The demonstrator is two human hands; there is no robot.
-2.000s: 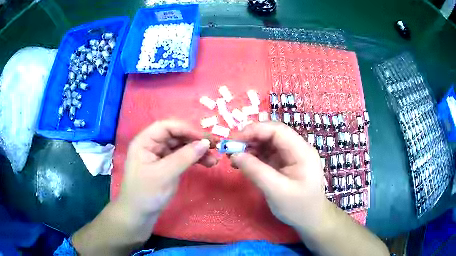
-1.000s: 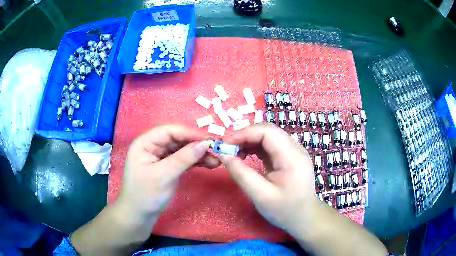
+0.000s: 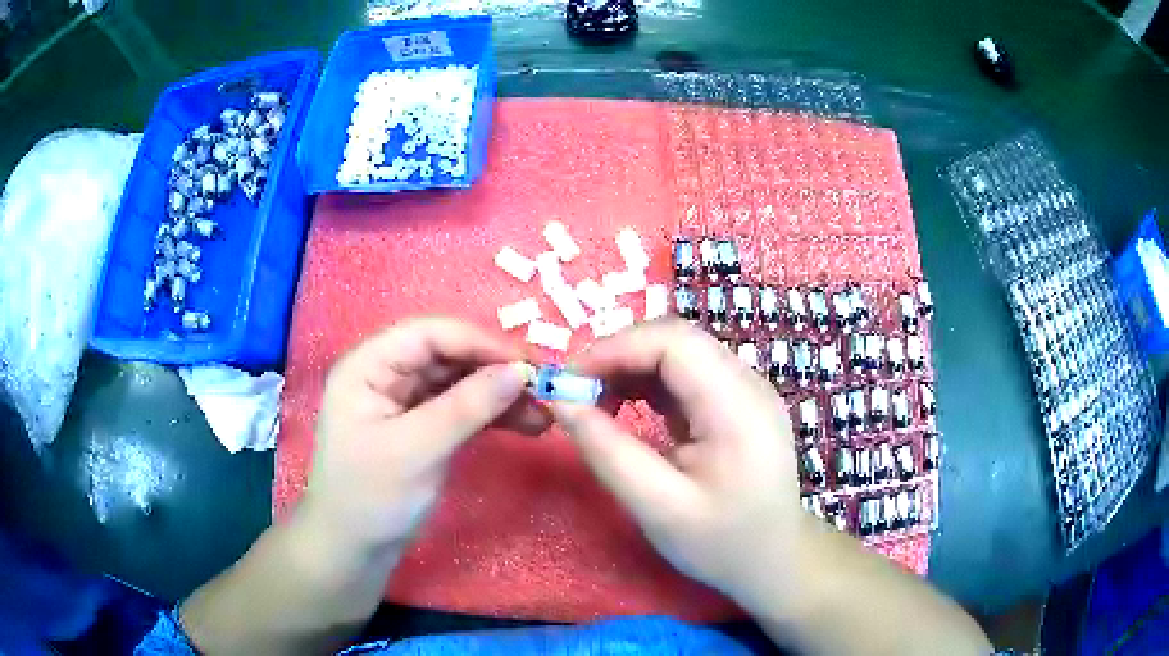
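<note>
A small cylindrical unit, bluish-silver, is held level over the red mat. My right hand grips its body between thumb and fingers. My left hand has thumb and finger pinched at the unit's left end; a tiny pale piece seems to show at those fingertips, too small to tell what it is. Just beyond my hands lies a loose pile of white sleeves. A clear blister tray lies on the right of the mat, its nearer rows partly filled with silver-black units.
Large blue bin with silver cylinders is at left, smaller blue bin with white rings beside it. Crumpled white tissue and a clear plastic bag lie at left. A second blister tray and a blue container are at right.
The unit has shifted slightly left between my fingertips, and my right hand has moved a little left with it. The whole scene has also shifted slightly left in the picture.
</note>
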